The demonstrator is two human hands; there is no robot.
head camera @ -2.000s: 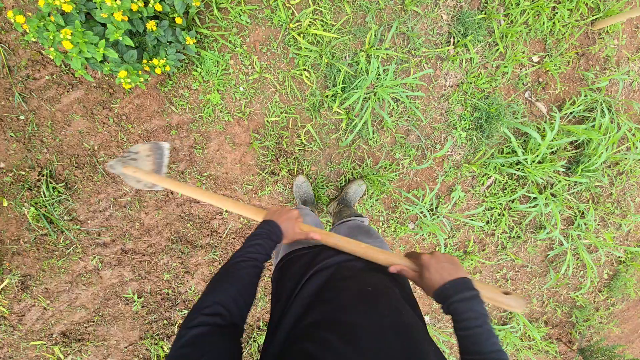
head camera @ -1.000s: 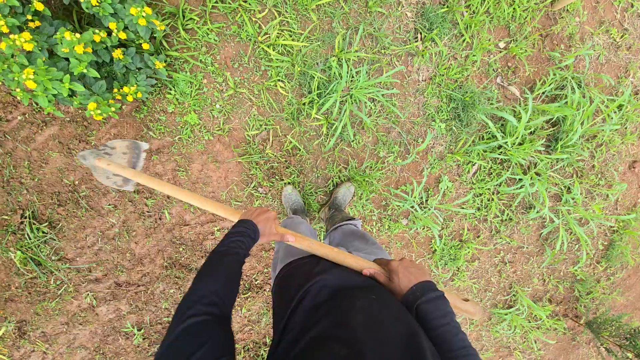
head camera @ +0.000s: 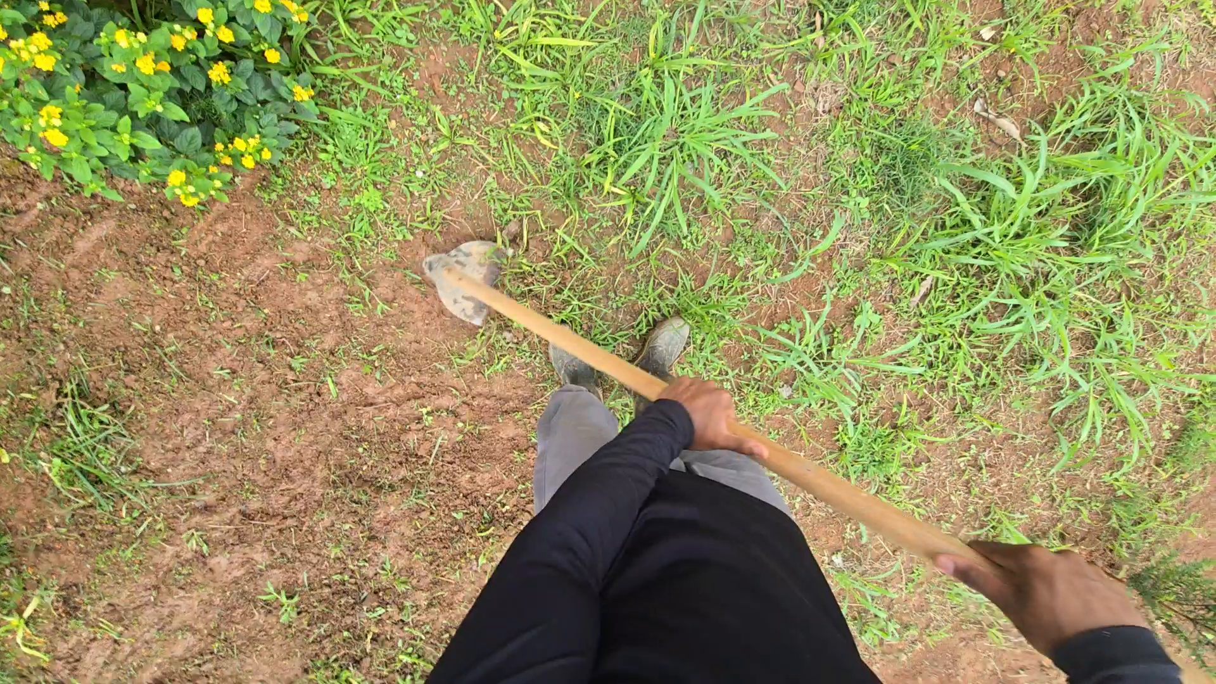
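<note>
A hoe's long wooden handle [head camera: 855, 496] slants across the head view from upper left to lower right. My left hand [head camera: 708, 416] is closed around its middle, in front of my thighs. Farther down the shaft, at the lower right, my right hand [head camera: 1054, 584] grips it near the rear end. The hoe's soil-stained metal blade [head camera: 467, 280] is at the ground left of my boots, at the border between reddish soil and grass; whether it touches the soil I cannot tell.
A bush with yellow flowers [head camera: 142, 104] grows at the upper left. Bare reddish soil [head camera: 285, 427] with small weeds lies left. Long grass tufts [head camera: 1073, 218] cover the right side and upper middle. My boots [head camera: 662, 344] stand close beyond the blade and beneath the shaft.
The hoe blade has moved right, from beneath the bush to close beside my boots. Both hands have moved right with the shaft and are now farther apart.
</note>
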